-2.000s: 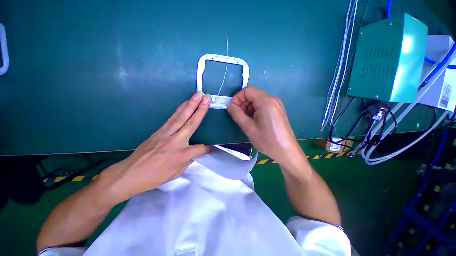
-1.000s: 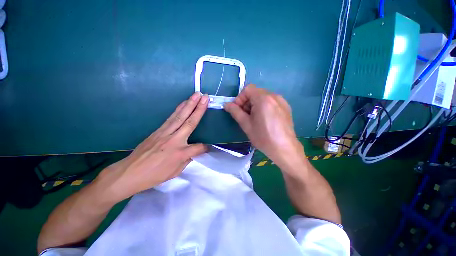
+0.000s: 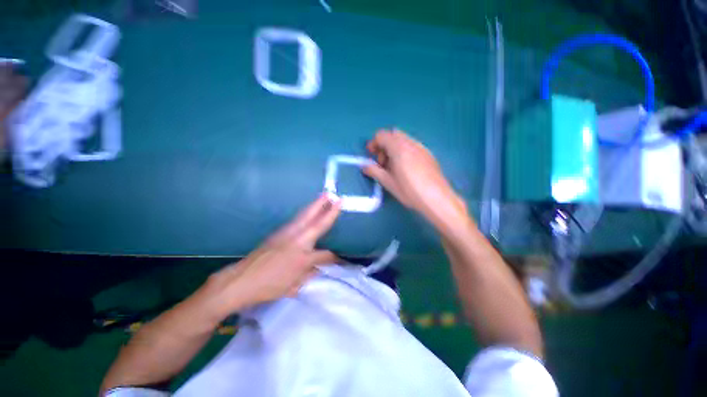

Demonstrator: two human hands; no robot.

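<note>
A white plastic frame [image 3: 353, 205] lies on the green bench in front of me, its centre open. My left hand [image 3: 287, 246] has its fingertips on the frame's lower left corner. My right hand [image 3: 407, 167] has thumb and fingers bent together at the frame's upper right edge. The view is blurred, so I cannot tell whether anything is between the right fingertips. The thin wire cannot be made out now.
Another white frame, seemingly doubled, [image 3: 312, 68] lies farther back. A pile of frames [image 3: 70, 108] is at left, with part of another person's hand [image 3: 9, 97] at the edge. At right are long pale wires [image 3: 493, 139], a teal box [image 3: 574, 151], a white box [image 3: 659, 170] and a blue hose [image 3: 601, 37].
The camera view has shifted, bringing the pile and back frame into view. My right hand has moved from the frame's lower side to its upper right edge. My left hand stays at the lower left corner.
</note>
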